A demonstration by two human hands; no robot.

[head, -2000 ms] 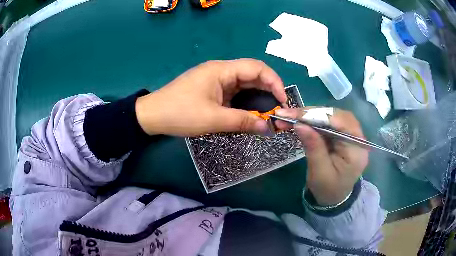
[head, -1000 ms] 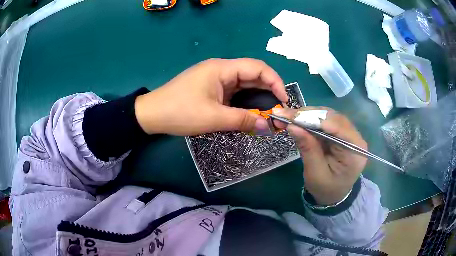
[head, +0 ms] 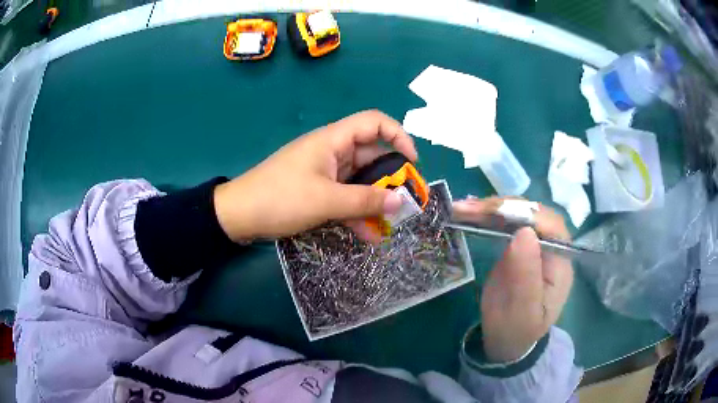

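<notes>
My left hand (head: 315, 177) holds a black headlamp housing (head: 383, 168) with an orange frame, its open side facing right. A silvery-white block (head: 405, 206) shows inside the frame beside my thumb. My right hand (head: 523, 260) is right of the housing, apart from it, and holds silver tweezers (head: 504, 234) whose tips point left. A white wrap (head: 518, 210) is on one of its fingers. Both hands are over or beside the white-edged pin box (head: 378, 318), full of thin metal pins (head: 346, 275). Whether the tweezers grip a pin cannot be told.
Two orange-and-black units (head: 250, 39) sit at the far edge. A white paper sheet (head: 457, 106) and translucent bottle (head: 504, 167) lie beyond the box. To the right are crumpled tissue (head: 570, 175), a white box with a yellowish ring (head: 627, 169), a water bottle (head: 630, 81) and a clear bag (head: 649, 260).
My right hand and the tweezers have drawn away from the housing. My left hand has tilted the housing, so its block shows more. The view has shifted, showing more of the far edge.
</notes>
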